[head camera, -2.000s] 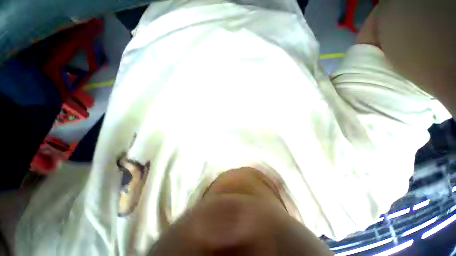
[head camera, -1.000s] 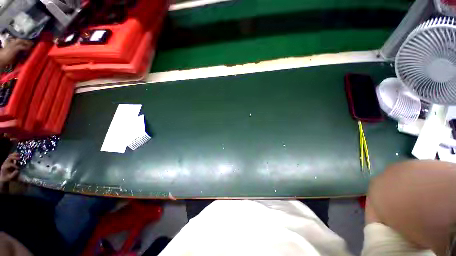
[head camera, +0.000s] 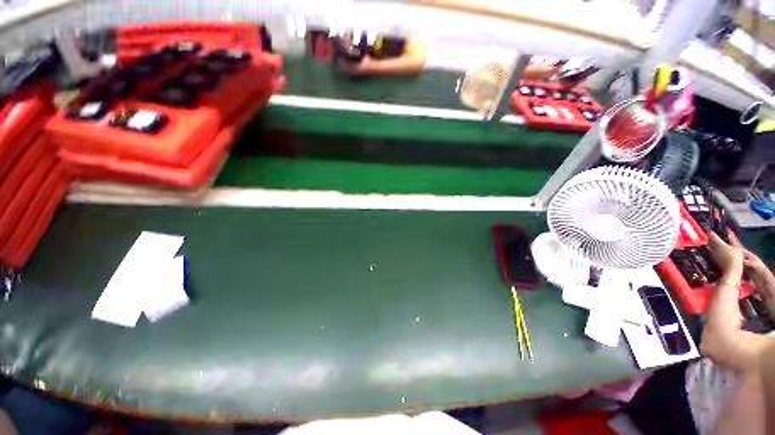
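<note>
Neither of my hands is in view. On the dark green bench mat (head camera: 280, 297) in front of me, white label sheets (head camera: 140, 280) lie overlapping at the left. A dark, red-edged mobile phone (head camera: 517, 257) lies flat at the right. Yellow tweezers (head camera: 521, 324) lie just below the phone, held by no one. Stacked red trays (head camera: 140, 157) stand at the upper left, with black units (head camera: 138, 119) on top.
A white desk fan (head camera: 613, 217) stands right of the phone. Behind the bench runs a green conveyor with a pale rail (head camera: 365, 201). A red tray (head camera: 557, 106) sits across it. Another person's hands (head camera: 735, 259) are over red trays at right. A tool cup (head camera: 631, 129) hangs above the fan.
The view has swung from my white shirt up to the bench, then further up and right, bringing in the far side and right neighbour. The sheets, phone and tweezers lie in the same arrangement.
</note>
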